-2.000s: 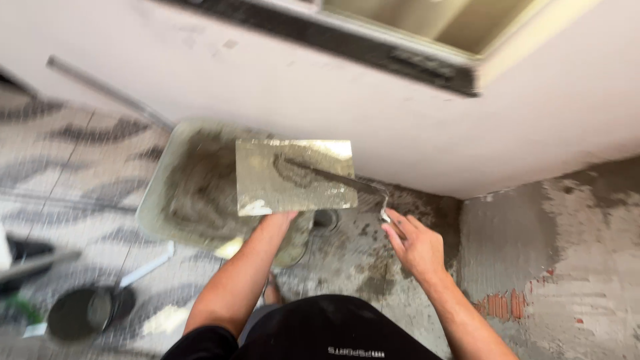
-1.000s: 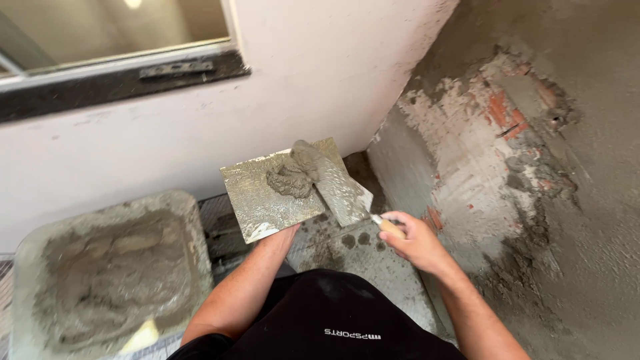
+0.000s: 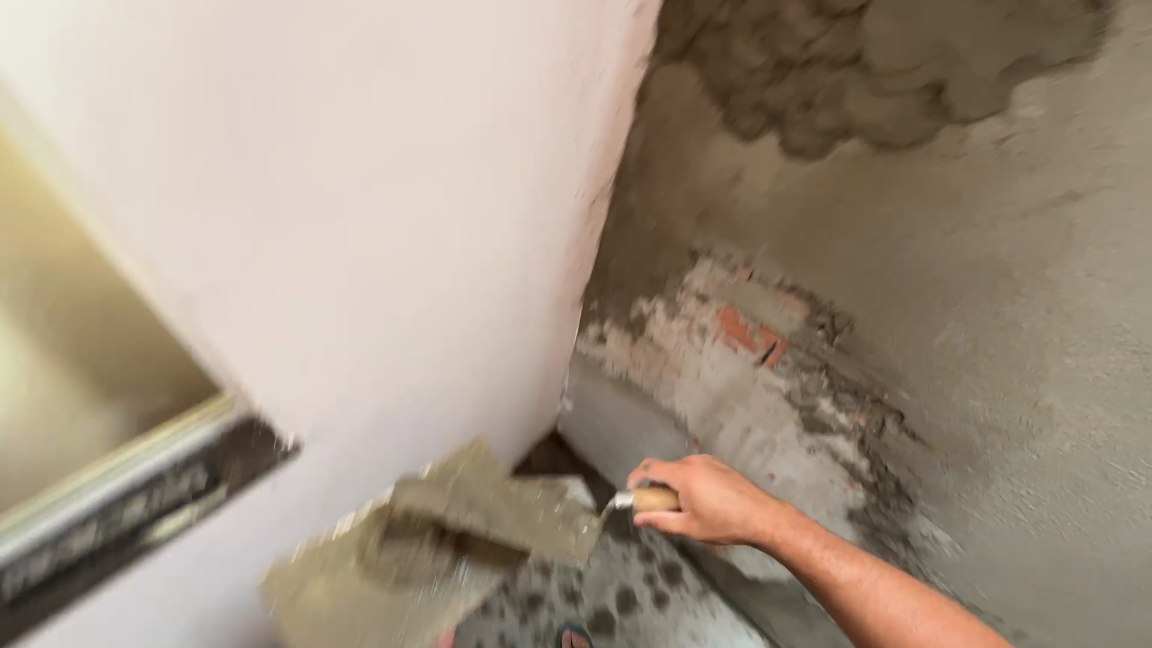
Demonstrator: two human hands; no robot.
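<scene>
My right hand (image 3: 706,499) grips the wooden handle of a trowel (image 3: 549,517), whose blade is coated with mortar and lies over the right part of a flat plasterer's hawk (image 3: 360,585). A blurred heap of mortar (image 3: 409,544) sits on the hawk beside the blade. Of my left hand (image 3: 446,637) only a small blurred bit shows under the hawk at the bottom edge; its grip is hidden. To the right rises a wall with grey render (image 3: 1017,270), and fresh, lumpy mortar (image 3: 855,81) covers its upper part.
A pale painted wall (image 3: 387,225) meets the rendered wall at a corner. Left is a window with a dark sill (image 3: 153,504). Broken render shows bare brick (image 3: 747,333) low on the right wall. Below, a foot (image 3: 573,635) stands on the mortar-spotted floor (image 3: 621,585).
The view has swung right and up, bringing the lumpy mortar on the wall into sight; the mortar tub has left view. The trowel blade, clear of mortar-heap contact or not, remains over the hawk.
</scene>
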